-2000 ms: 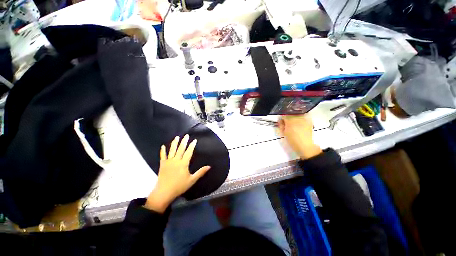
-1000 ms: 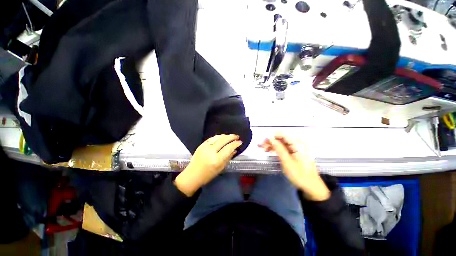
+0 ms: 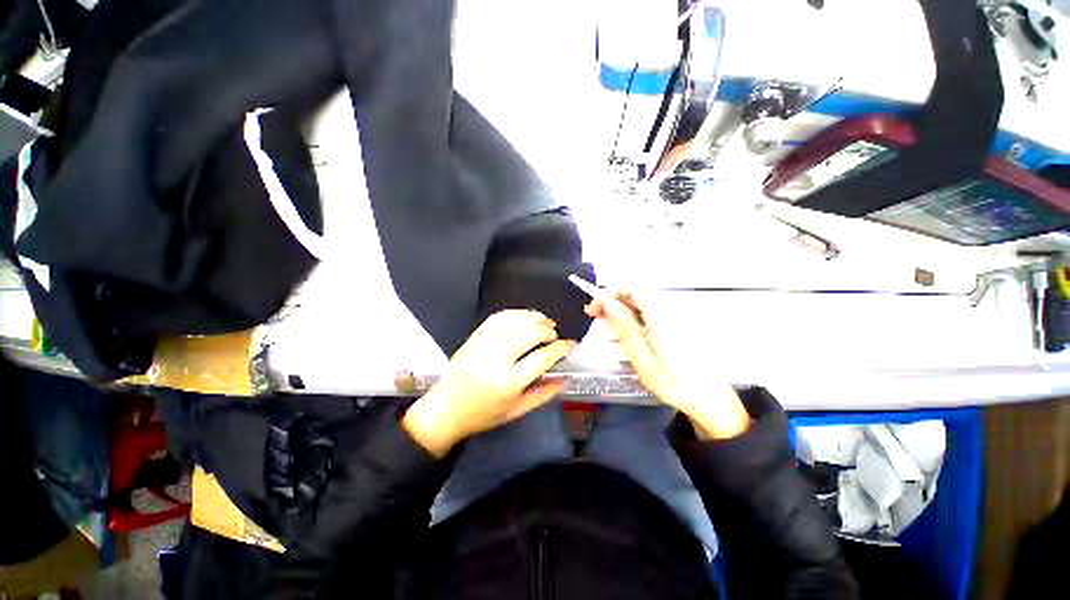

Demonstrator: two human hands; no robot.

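Note:
A long black cloth tube [image 3: 434, 188] runs from the large black garment heap [image 3: 164, 176] at left to a darker rounded end [image 3: 530, 272] near the table's front edge. My left hand [image 3: 499, 373] holds the near edge of that dark end, its fingertips on the cloth. My right hand [image 3: 657, 358] is at the right side of the end, with a short pale tool [image 3: 583, 285] in its fingertips. The tool's tip lies over the dark cloth.
The sewing machine's needle area [image 3: 681, 176] is behind and right of my hands. A red-framed phone [image 3: 833, 164] hangs under a black strap [image 3: 964, 82]. A ruler tape [image 3: 604, 384] runs along the front edge. A blue crate [image 3: 956, 504] with pale scraps is below right.
The view has moved down and closer. The tube's end is turned to show darker cloth. My right hand has come from beside the phone to the cloth, and the pale tool now shows.

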